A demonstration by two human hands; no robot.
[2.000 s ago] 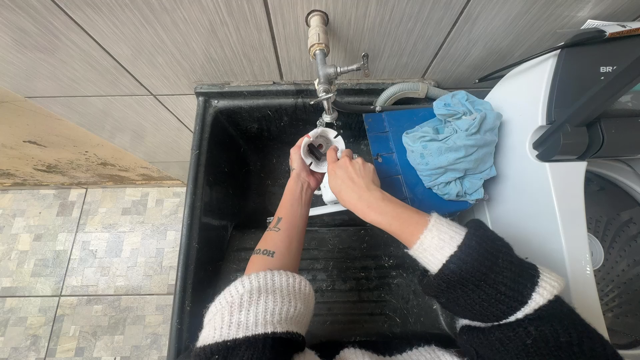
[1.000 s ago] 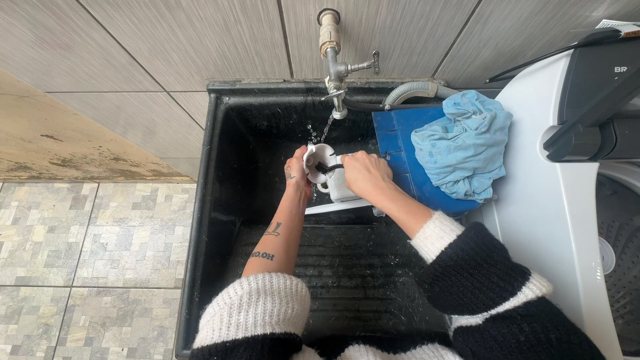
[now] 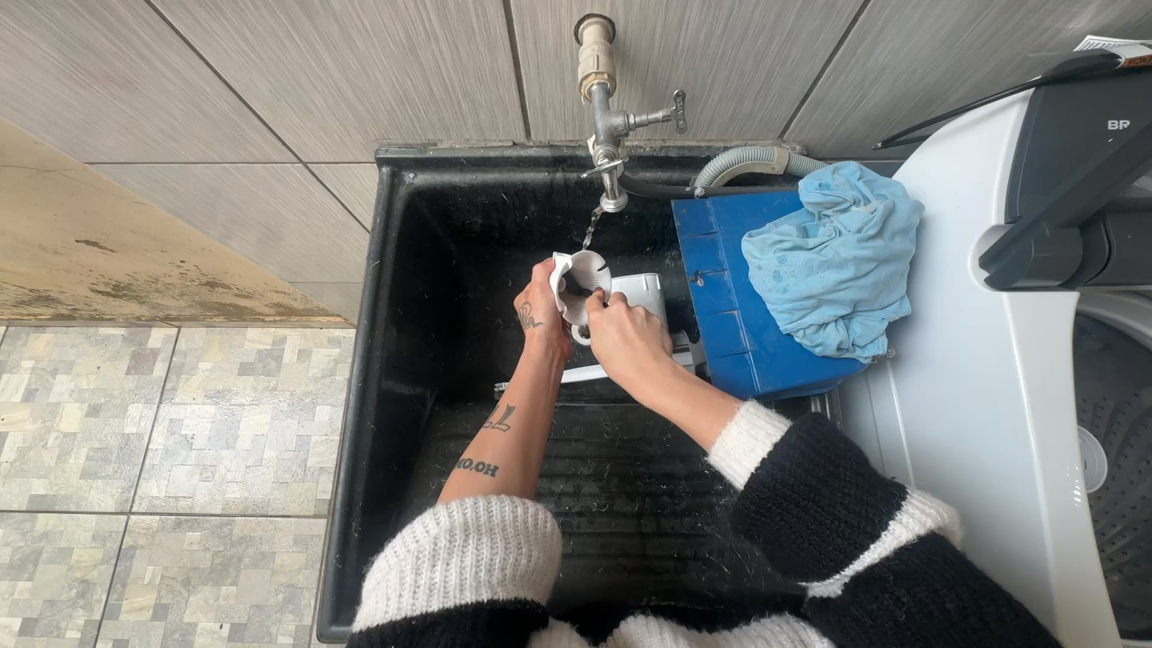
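My left hand (image 3: 543, 310) grips a white plastic cup-shaped part (image 3: 589, 270), tilted so that its hollow inside shows. Against its right rim, my right hand (image 3: 627, 340) is closed around something dark that reaches into the hollow, mostly hidden by the fingers; what it is I cannot tell. Water runs from the metal faucet (image 3: 611, 193) just above the part. Behind and below my right hand, a white plastic piece (image 3: 641, 295) and a long white strip (image 3: 585, 373) lie in the black sink (image 3: 432, 297).
A blue plastic box (image 3: 720, 306) stands at the sink's right side with a crumpled light blue cloth (image 3: 832, 261) on it. A grey corrugated hose (image 3: 742, 165) curves behind. The white washing machine (image 3: 990, 387) stands at the right, its lid raised. A tiled wall rises behind the sink.
The white part has turned in my left hand since the earlier frames. My right hand stays at its rim. Water falls from the faucet in both the last frame and now.
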